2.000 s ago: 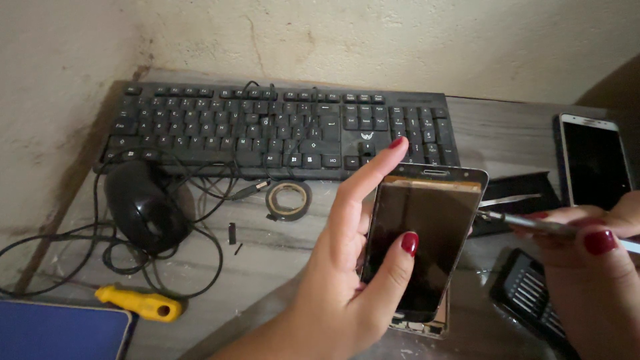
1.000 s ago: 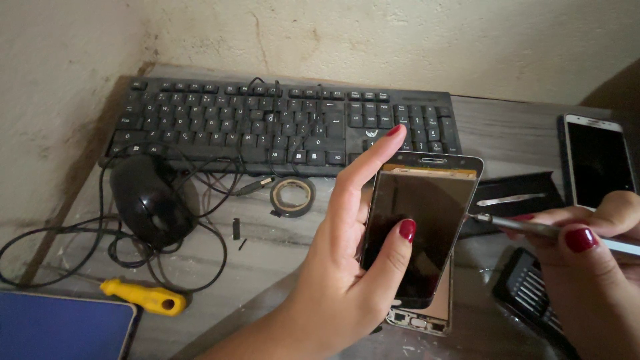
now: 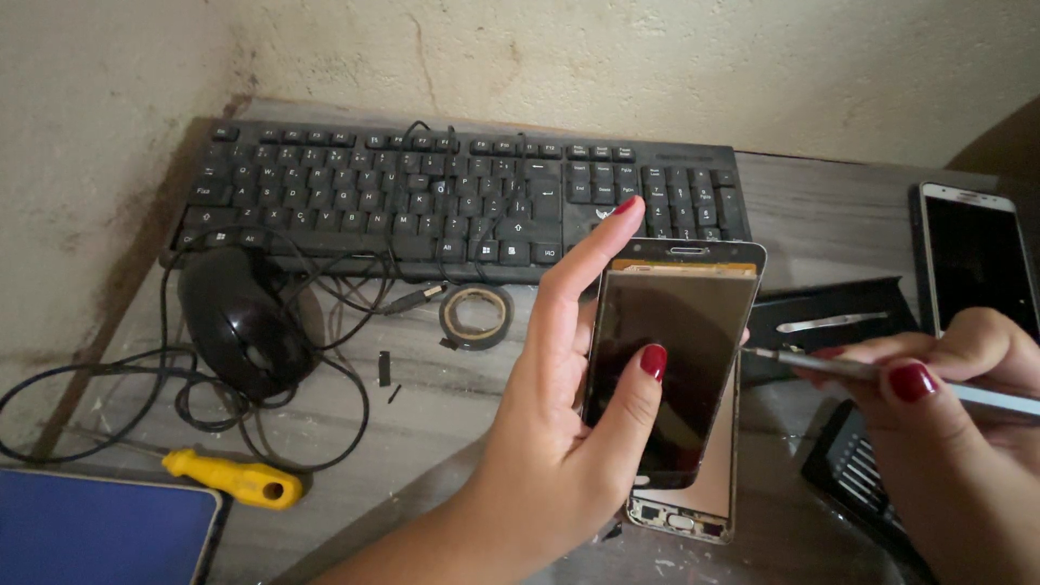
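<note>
My left hand (image 3: 561, 406) holds a dark phone screen panel (image 3: 674, 325), thumb on its face and index finger stretched up past its top left corner. Under the panel's lower end shows a phone frame (image 3: 681, 526) with a pale plate and a small button. My right hand (image 3: 951, 406) grips a slim metal precision screwdriver (image 3: 845, 366) between thumb and fingers, its tip close to the panel's right edge. Whether the tip touches the edge, I cannot tell.
Behind lies a black keyboard (image 3: 374, 195). To the left are a corded mouse (image 3: 244, 321), a tape roll (image 3: 476, 317), a yellow-handled tool (image 3: 236, 479) and a blue item (image 3: 97, 528). Right are a white phone (image 3: 975, 252), metal tweezers (image 3: 833, 322) and a bit case (image 3: 861, 471).
The panel in my left hand has shifted against the frame, whose lower end shows more than two seconds ago. The screwdriver stays in my right hand near the panel's right edge.
</note>
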